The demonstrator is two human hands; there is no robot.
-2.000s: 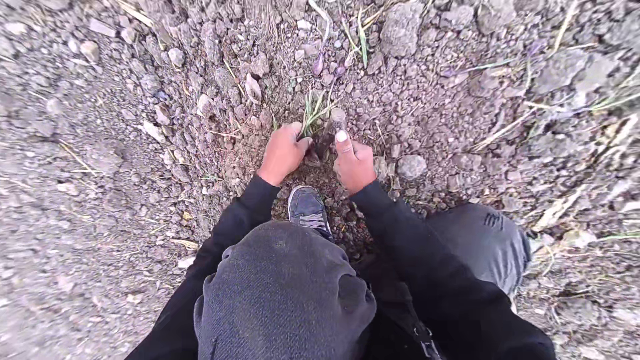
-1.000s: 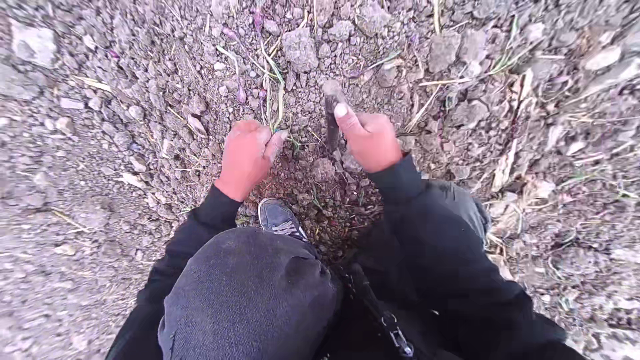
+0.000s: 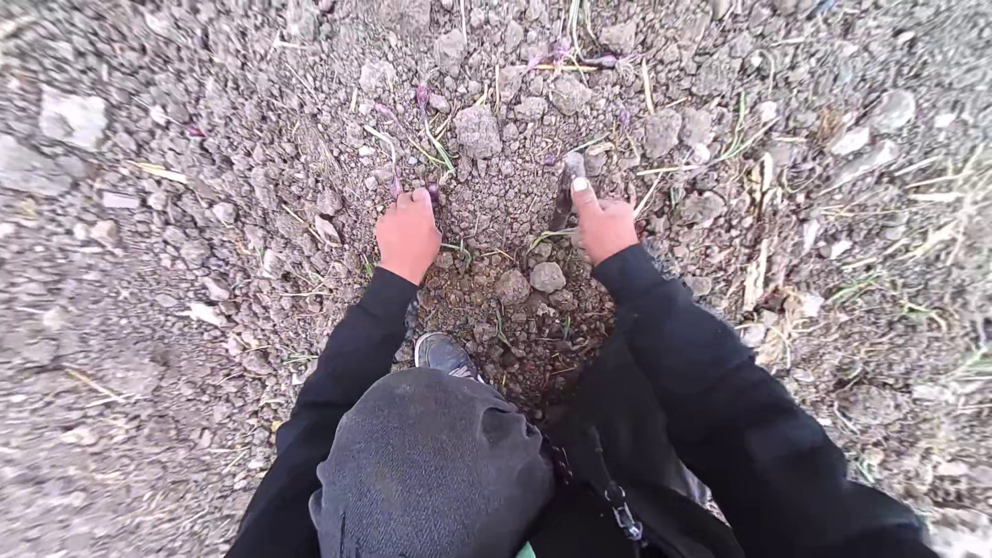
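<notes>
My left hand [image 3: 408, 232] reaches down to the soil with its fingers bent beside a small purple bulb [image 3: 433, 191]; whether it grips the bulb cannot be seen. Just beyond it lie thin purple-and-green onion-like seedlings [image 3: 423, 97]. In my right hand [image 3: 603, 223] is a dark narrow hand tool [image 3: 564, 203], held with the thumb along its top and its lower part pointing at the ground. Loose soil [image 3: 496, 225] separates the two hands.
Clods and stones [image 3: 477, 130] are strewn over the ground. More purple bulbs [image 3: 607, 60] lie farther ahead. Dry straw [image 3: 756, 275] is scattered at the right. My shoe [image 3: 446, 355] and knee [image 3: 434, 465] are close below the hands.
Two seconds ago both hands were close together at a green tuft; they have since moved apart. My left hand has gone forward to the soil beside the seedlings. The view has shifted.
</notes>
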